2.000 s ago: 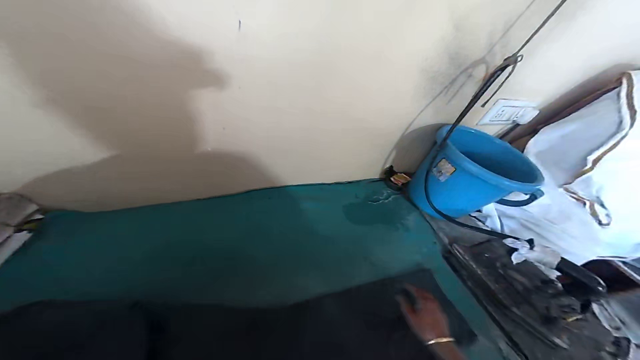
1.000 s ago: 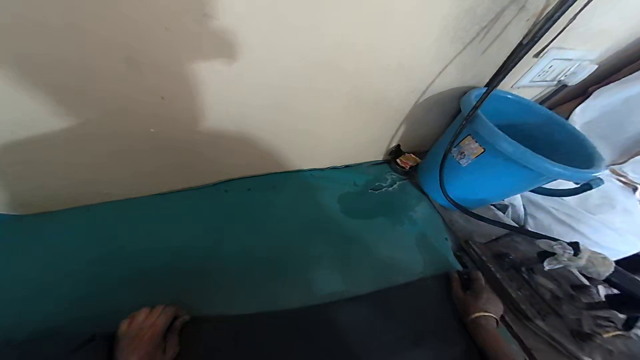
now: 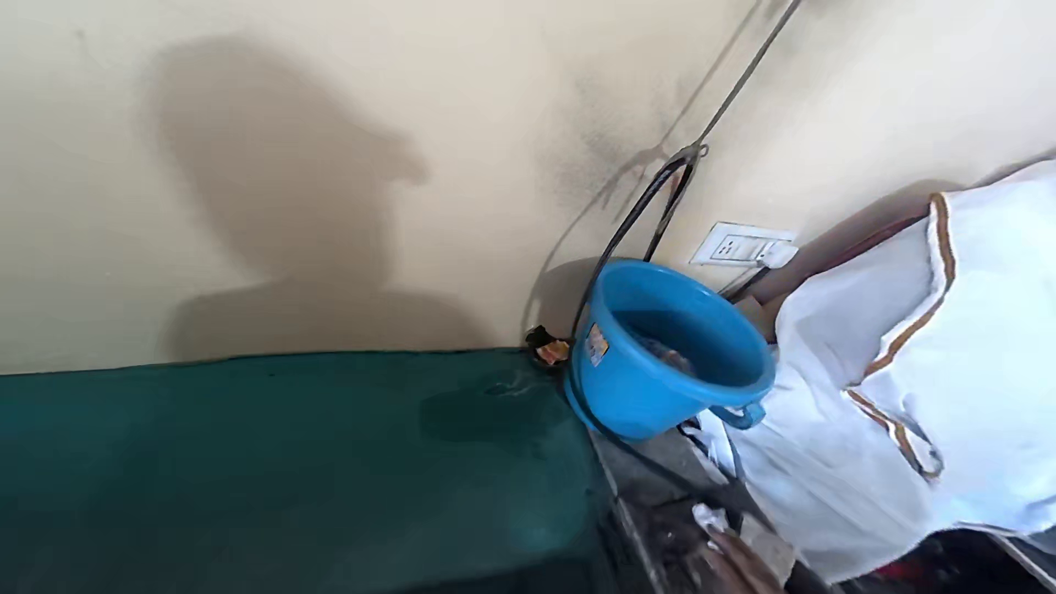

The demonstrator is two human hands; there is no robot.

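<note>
At the bottom right edge, beyond the green-covered table, my right hand [image 3: 730, 565] is partly in view, blurred, on or at the wrapped part [image 3: 711, 520] of a black cable or hose; its grip is not clear. My left hand is out of view. A strip of dark cloth [image 3: 528, 577] shows along the bottom edge on the green table cover [image 3: 330, 462]. The blue plastic bucket [image 3: 652, 379] stands at the table's far right corner, with something indistinct inside. The black cable [image 3: 615, 239] hangs from a cord and runs down past the bucket's left side.
Behind the table is a cream wall [image 3: 495, 165] with a socket plate [image 3: 738, 246] and a white plug. White fabric with brown trim [image 3: 982, 371] fills the right side. A small dark and orange object [image 3: 550, 348] lies by the wall, left of the bucket.
My right hand has left the dark cloth's corner and is now off the table's right side. My left hand, on the cloth's edge a second ago, has gone out of view.
</note>
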